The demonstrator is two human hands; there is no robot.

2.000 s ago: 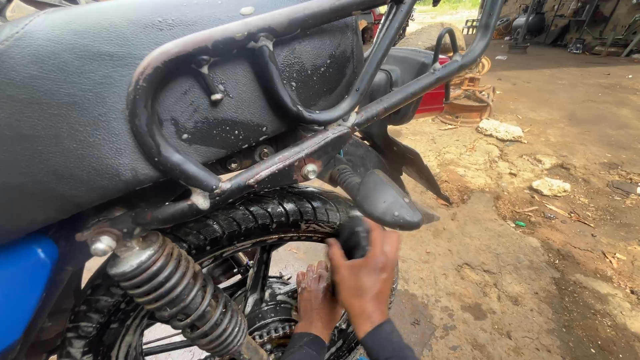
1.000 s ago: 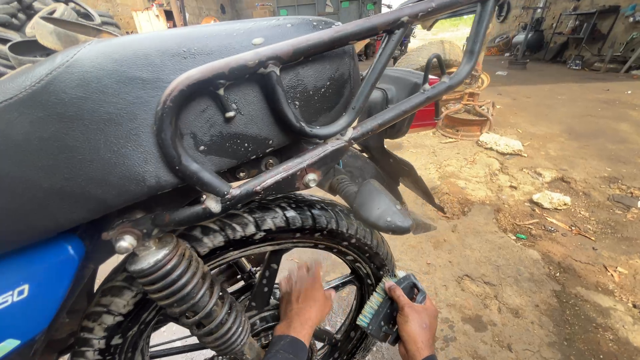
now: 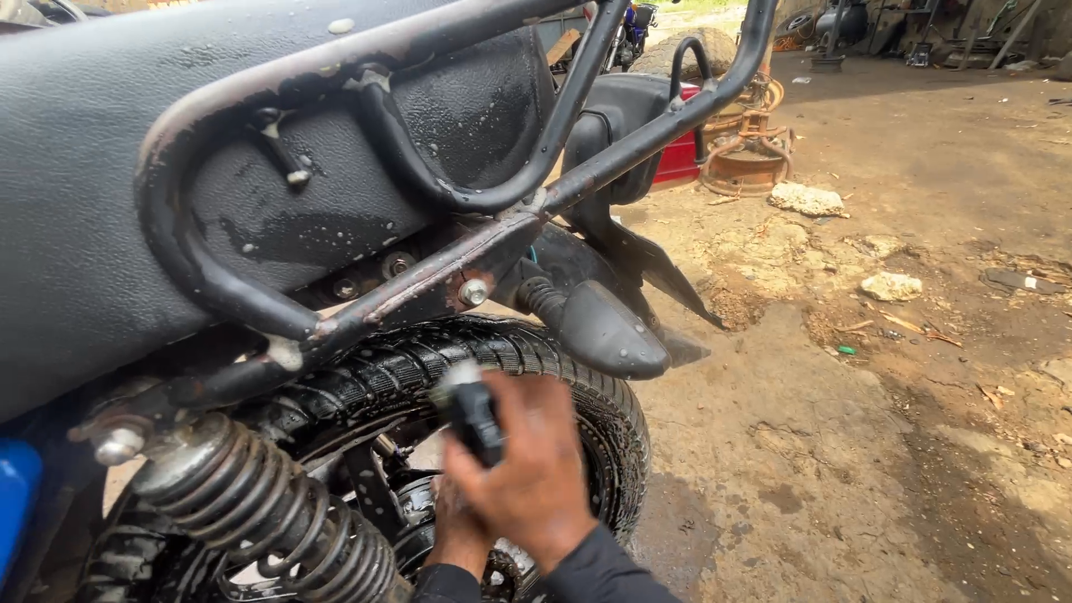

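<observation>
My right hand (image 3: 536,469) grips a black scrub brush (image 3: 476,419) with pale bristles, blurred, at the upper inner side of the wet rear tire (image 3: 519,343) of a motorcycle. My left hand (image 3: 456,523) is low by the wheel hub, partly covered by my right hand; its fingers are hidden. Left of both hands stands the coil-spring shock absorber (image 3: 268,502). Above them are the black turn signal (image 3: 615,331), the metal rear rack (image 3: 452,260) and the black seat (image 3: 75,209), which bears drops and bits of foam.
Rusty metal parts (image 3: 748,159) and a red object (image 3: 678,159) are behind the motorcycle. Pale stones (image 3: 891,286) and wood scraps lie on the uneven dirt ground at right. Equipment stands at the far back. The rack and turn signal overhang the wheel.
A second ago the brush was at the tire's right outer side; my right hand has moved it up and left. The left hand is now partly behind the right. The view has shifted closer.
</observation>
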